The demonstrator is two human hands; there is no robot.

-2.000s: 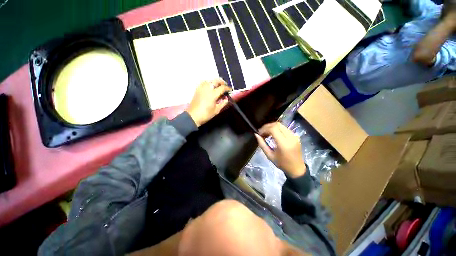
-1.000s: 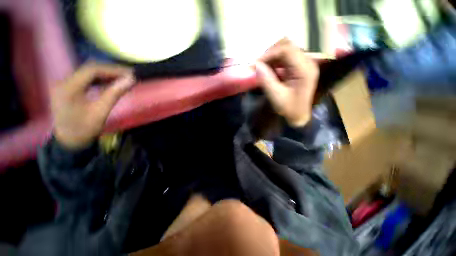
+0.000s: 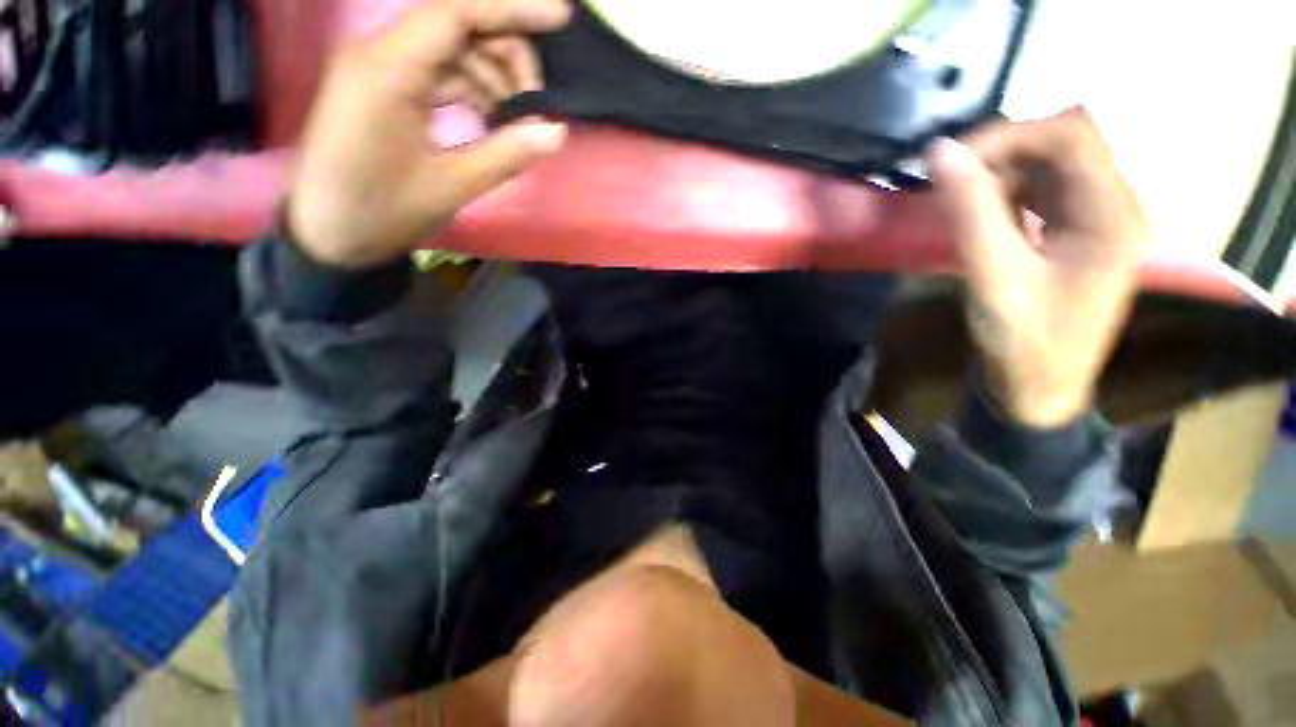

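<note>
The black plastic frame [image 3: 597,71] lies on the pink-red foam mat [image 3: 668,213] at the top, cut off by the picture's edge. Pale surface shows through its round opening. A thin black strip [image 3: 711,132] runs along the frame's near edge, hard to tell apart from the black rim. My left hand [image 3: 427,135] is at the strip's left end, thumb and fingertips near the frame's left corner. My right hand [image 3: 1045,249] is at the right end, thumb tip by the frame's near right corner. Its fingers are curled and slightly blurred.
Black stacked frames [image 3: 135,71] stand at the upper left. A white sheet [image 3: 1137,71] lies right of the frame, with a black-barred edge at the far right. Open carton flaps [image 3: 1215,462] are at the lower right, blue bins [image 3: 128,604] at the lower left.
The view has swung left, so the frame sits more centrally. The strip was stretched between my hands over the carton side; now both hands are at the frame's near edge.
</note>
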